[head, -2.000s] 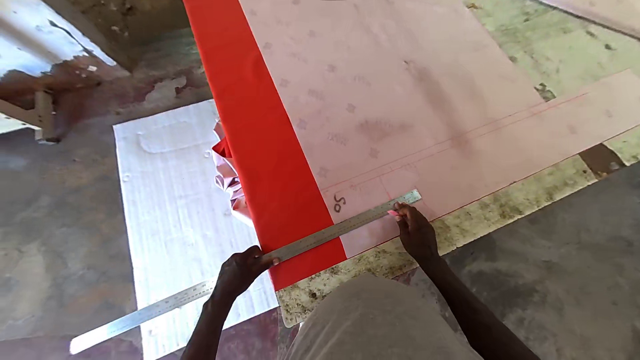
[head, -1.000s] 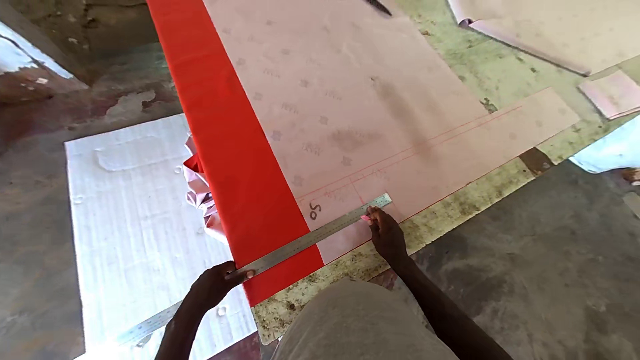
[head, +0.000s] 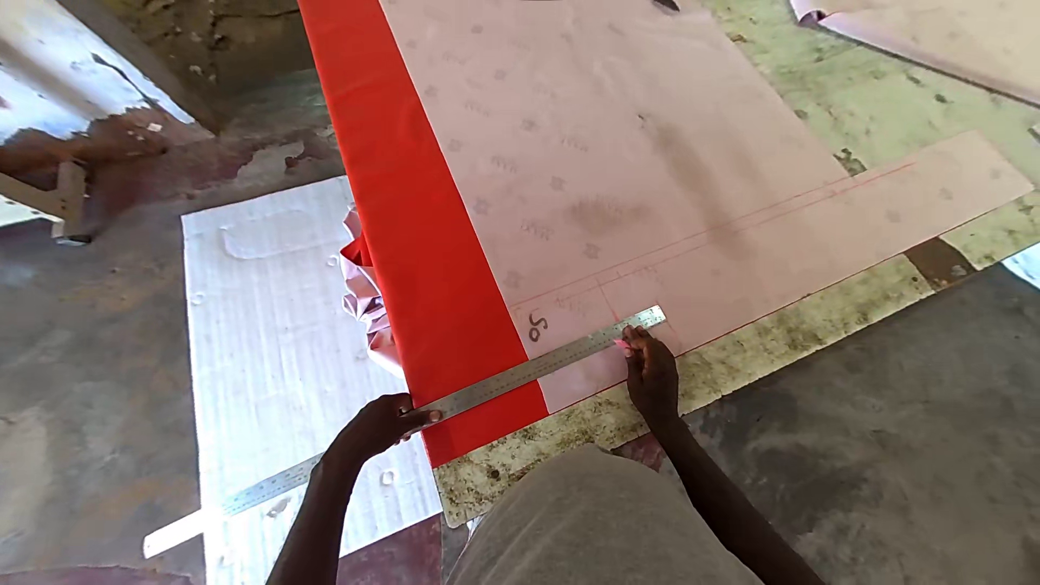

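Note:
A long metal ruler (head: pixel 520 372) lies slantwise across red material (head: pixel 435 219) and a pale pink sheet (head: pixel 601 162) on the worktable. My left hand (head: pixel 382 426) grips the ruler at the table's left edge, thumb on top; its far left part sticks out beyond the table. My right hand (head: pixel 652 375) is at the ruler's right end, pinching a small pink piece, perhaps tailor's chalk (head: pixel 622 344), against the sheet by the ruler's lower edge. Red lines run across the sheet, and a dark handwritten mark (head: pixel 537 327) stands just above the ruler.
The worn, stained tabletop (head: pixel 821 313) shows along the near edge and at right. Another pale sheet (head: pixel 934 36) with a rolled edge lies at upper right. Crumpled material (head: pixel 364 305) hangs off the left edge above a white board (head: pixel 272 349) on the floor. A wooden leg (head: pixel 71 199) stands at far left.
The view has shifted somewhat. Both hands stay at the ruler, which keeps about the same place across the red strip and the pink sheet.

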